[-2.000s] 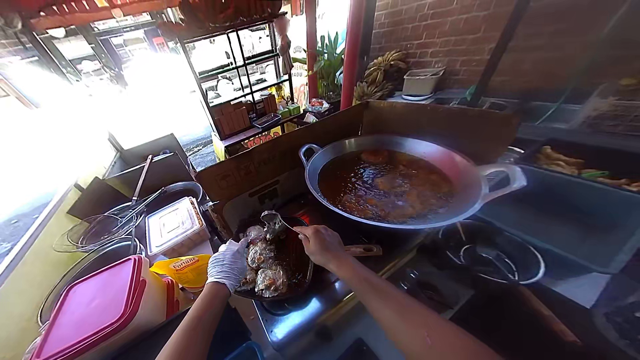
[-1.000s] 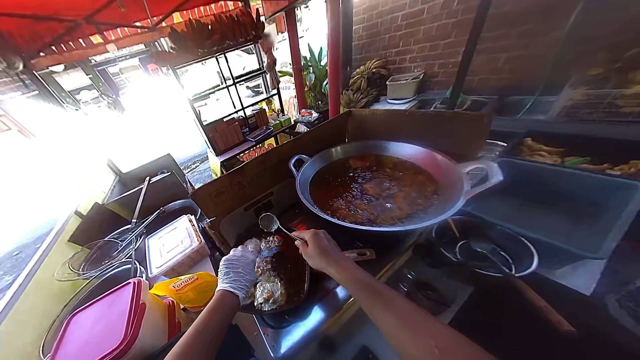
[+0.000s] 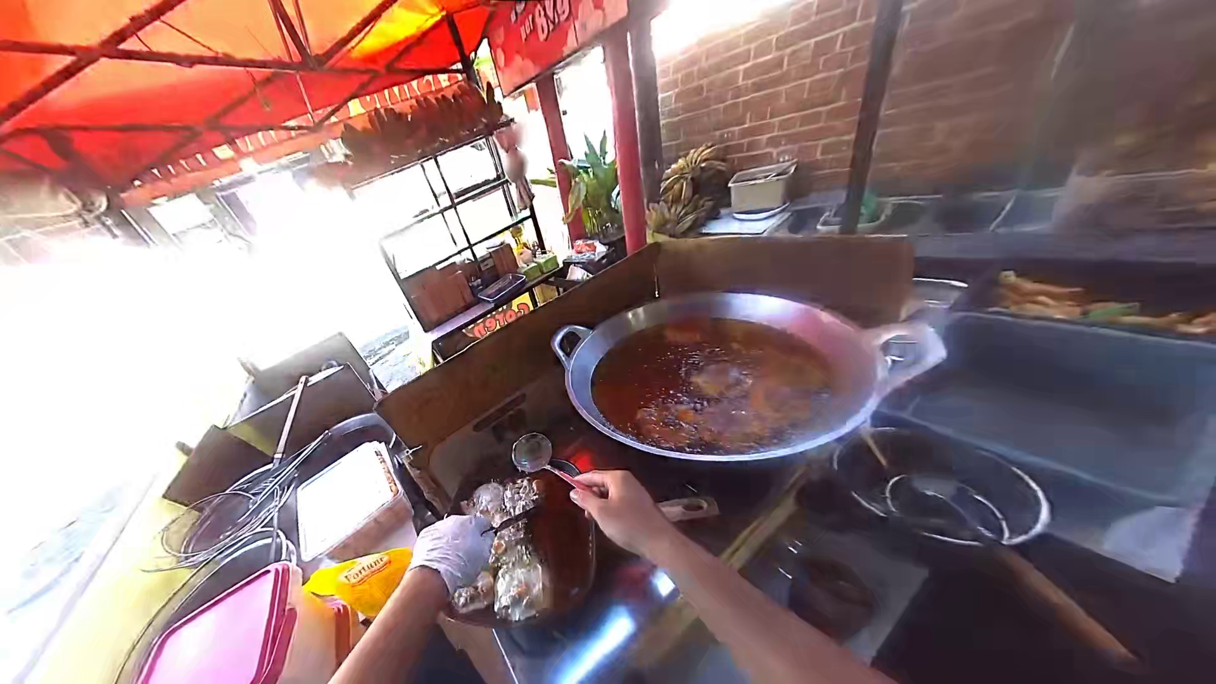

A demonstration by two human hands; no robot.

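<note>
My right hand [image 3: 619, 511] grips the reddish handle of a small metal ladle [image 3: 532, 453], its round bowl raised over the far side of a dark pan [image 3: 568, 570]. In the pan's left half lie several pale, shiny lumps of food [image 3: 520, 581], and dark sauce or oil shows on the right. My left hand [image 3: 454, 549], in a thin white glove, is at the pan's left edge. A thin dark utensil [image 3: 513, 520] extends from its fingers over the food; its type is unclear. Behind the pan, a large metal wok [image 3: 724, 446] holds bubbling brown oil with food frying in it.
At left are a pink-lidded container [image 3: 223, 632], a yellow Fortune pouch [image 3: 366, 579], a white-topped box [image 3: 344, 499] and wire strainers [image 3: 228, 503]. A metal guard [image 3: 784, 275] stands behind the wok. To the right are a black pan [image 3: 940, 489] and a grey tub [image 3: 1073, 380].
The ladle was down at the food two seconds ago; it has risen and now hangs above the pan's far side. The view has tilted up, showing more of the orange canopy.
</note>
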